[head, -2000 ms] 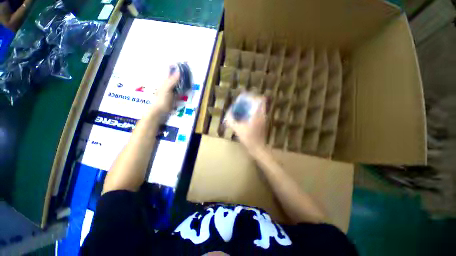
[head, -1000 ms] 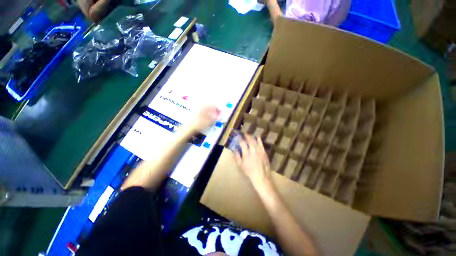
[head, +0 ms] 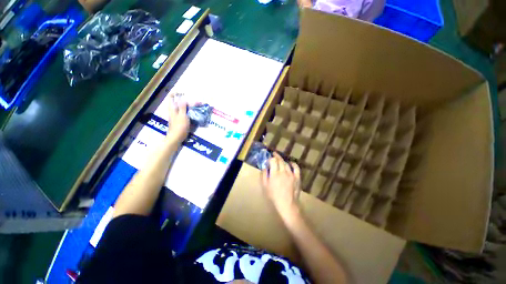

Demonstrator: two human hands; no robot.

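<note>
My left hand (head: pixel 178 121) is over the white printed sheet (head: pixel 222 72), with its fingers at a dark bagged unit (head: pixel 200 115) in shiny clear film, and appears to grip it. My right hand (head: pixel 283 182) is at the near left corner of the open brown carton (head: pixel 452 166). Its fingertips are beside another bagged unit (head: pixel 258 156) at the corner cell of the cardboard divider (head: pixel 327 141). Whether these fingers grip the unit or only touch it cannot be told. The near flap (head: pixel 310 233) lies under my right forearm.
Shiny bagged items (head: pixel 111 44) lie in a pile on the green bench (head: pixel 61 130). A blue tray (head: pixel 36 55) of black items is far left. White cards (head: pixel 185 26) lie along the bench edge. A person's pink clothing (head: pixel 349 6) and a blue crate (head: pixel 408 19) show behind the carton.
My left hand has moved left across the sheet and now has a bagged unit at its fingers. My right hand went from above the divider to the corner cell and has stayed there.
</note>
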